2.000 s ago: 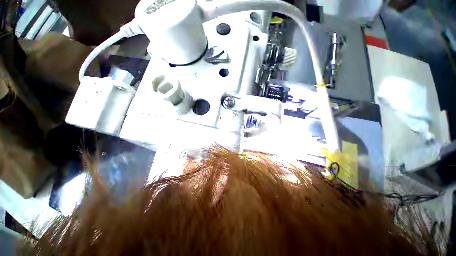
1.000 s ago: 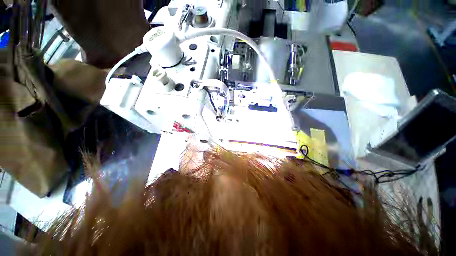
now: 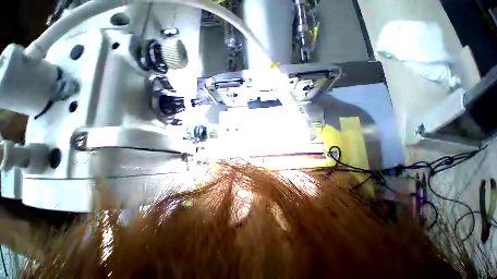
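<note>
The white sewing machine head (image 3: 103, 114) fills the left, with knurled tension dials (image 3: 163, 55) on its side. The work clamp (image 3: 272, 90) and the pale plate (image 3: 267, 128) in front of it are glared out by bright light. A thin brown-red edge (image 3: 289, 157) shows along the plate's near side; I cannot tell what it belongs to. Yellow tape (image 3: 355, 150) lies right of the plate. Brown hair covers the lower view. Neither of my hands can be made out; the hair may hide them.
A white lamp tube (image 3: 237, 22) arches over the machine. At right are a crumpled white cloth (image 3: 417, 46), a dark panel in a pale frame (image 3: 460, 117), tangled dark cords (image 3: 430, 166), purple-dark scissors-like loops (image 3: 420, 199) and olive-yellow snips (image 3: 485, 210).
The view has moved closer to the machine head, which now looks larger. The brown bags at left have mostly left the picture. The snips and scissors-like loops have come into view at right.
</note>
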